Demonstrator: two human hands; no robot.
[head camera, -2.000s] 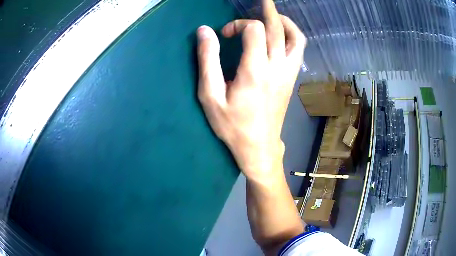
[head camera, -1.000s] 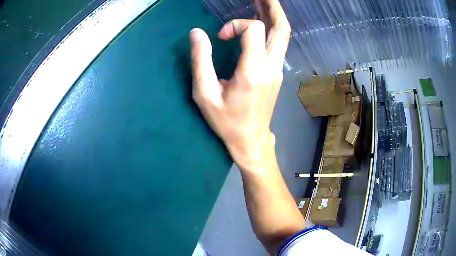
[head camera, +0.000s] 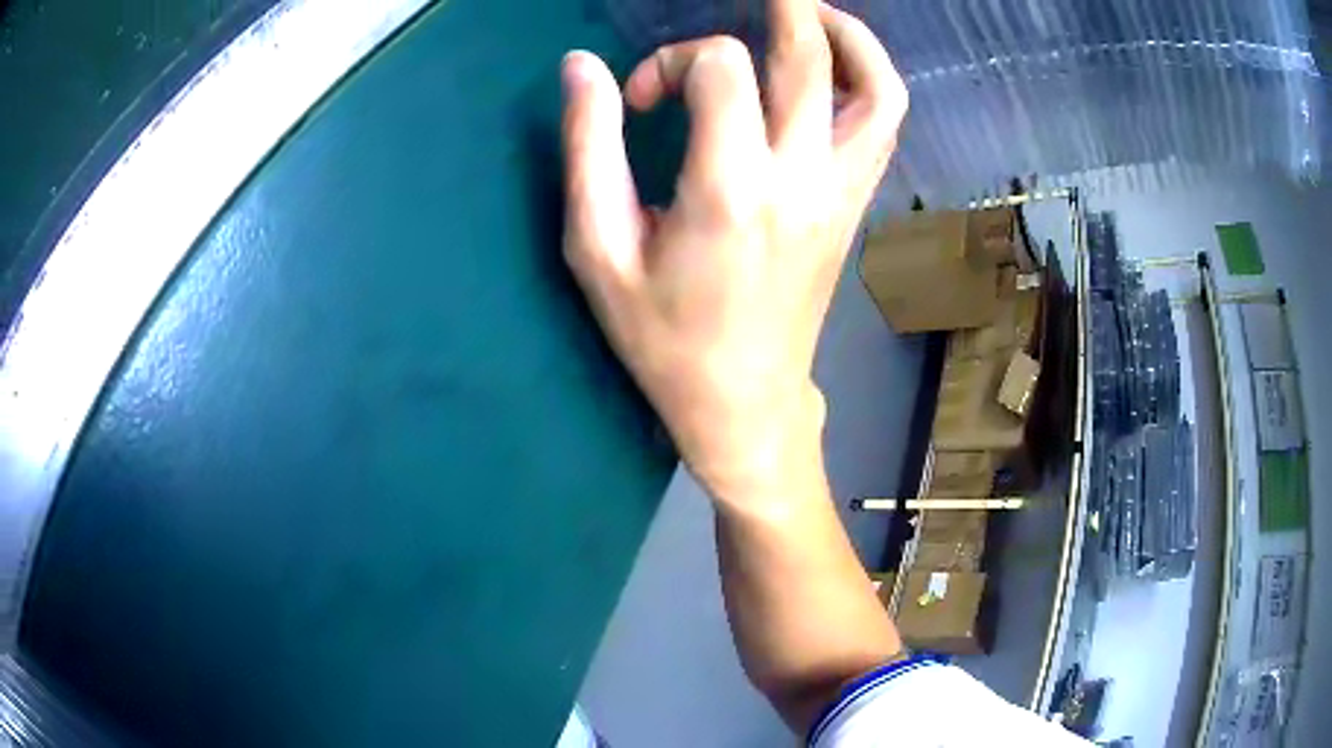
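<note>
My right hand (head camera: 730, 249) is bare and comes in from the lower right, back of the hand up. Its thumb and curled forefinger are apart with nothing visible between them; the other fingers reach the top edge of the picture, where one fingertip is cut off. The hand is over the right side of the dark green worktop (head camera: 336, 395), beside a stack of clear blister trays (head camera: 1110, 88) at the top right. Whether the far fingers touch the stack I cannot tell. My left hand is not in view.
A silver-white rail (head camera: 161, 190) curves along the left, with a dark green belt (head camera: 88, 88) beyond it. More clear tray edges (head camera: 44, 709) show at the lower left corner. Cardboard boxes (head camera: 935, 271) and shelving with grey stacks (head camera: 1147, 482) stand beyond the worktop at right.
My right hand moved slightly left, then its outer fingers spread back to the right. Its thumb and forefinger stay apart. The view has shifted a little.
</note>
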